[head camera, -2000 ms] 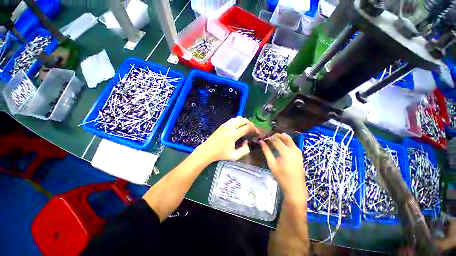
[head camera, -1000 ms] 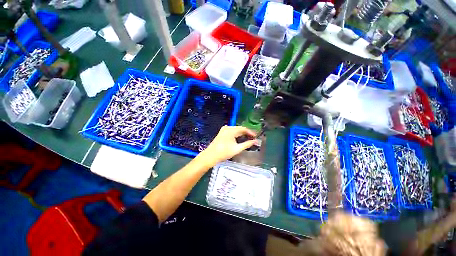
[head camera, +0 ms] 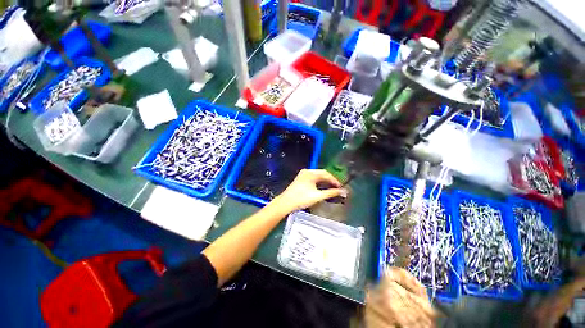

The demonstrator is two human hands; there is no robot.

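My left hand point(head camera: 313, 190) is at the fixture under the head of the green hand press point(head camera: 385, 138), thumb and fingers close together; any small part between them is too small to tell. My right hand point(head camera: 399, 300), blurred, is closed around the lower end of the press lever point(head camera: 405, 234), near the bottom edge; the lever's knob is hidden. The brownish press base point(head camera: 331, 209) shows beside my left fingers. A shallow clear box point(head camera: 351, 279) with thin loose pieces lies just in front of the press.
Left of the press are a blue tray of dark fittings point(head camera: 232, 189) and a blue tray of silver rods point(head camera: 149, 172). Several blue rod trays point(head camera: 457, 256) stand right. Red trays point(head camera: 251, 102) stand behind. A white pad point(head camera: 179, 211) lies at the bench edge, a red stool point(head camera: 80, 291) below.
My right hand has left the fixture and taken hold of the lever, which now hangs nearer the press. My left hand stays at the fixture. The camera view has shifted.
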